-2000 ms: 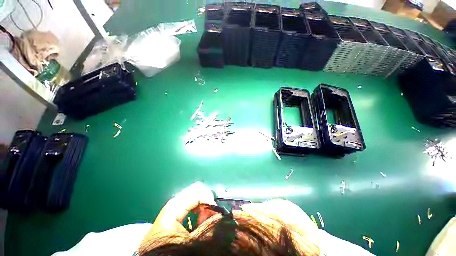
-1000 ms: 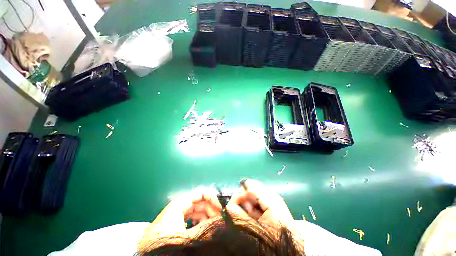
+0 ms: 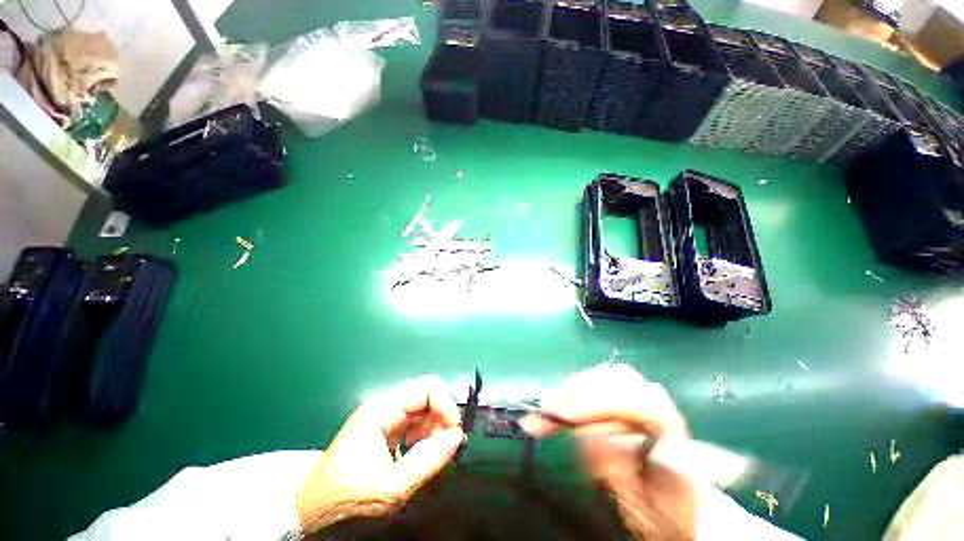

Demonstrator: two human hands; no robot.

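A black plastic frame (image 3: pixel 497 421) is low at the bottom centre, its near part dark and hard to make out. My left hand (image 3: pixel 389 449) holds its left edge between thumb and fingers. My right hand (image 3: pixel 632 444), blurred, is at the frame's right side, with slim dark tweezers (image 3: pixel 581 421) pointing left to the frame. A loose pile of pale strips (image 3: pixel 449 259) lies beyond my hands. Two paired frame stacks (image 3: pixel 631 283) stand right of the pile.
A long row of stacked frames (image 3: pixel 634 90) runs along the back. Left frame stacks (image 3: pixel 127 343) are at the left edge. A black stack (image 3: pixel 198 164) and clear plastic bags (image 3: pixel 322 79) are rear left. Another strip pile (image 3: pixel 911 322) and a sleeve (image 3: pixel 935 502) are at the far right.
My hands have come further into view, and the hair that covered them has moved down. My right hand has moved right and shows tweezers. The frame shows more clearly.
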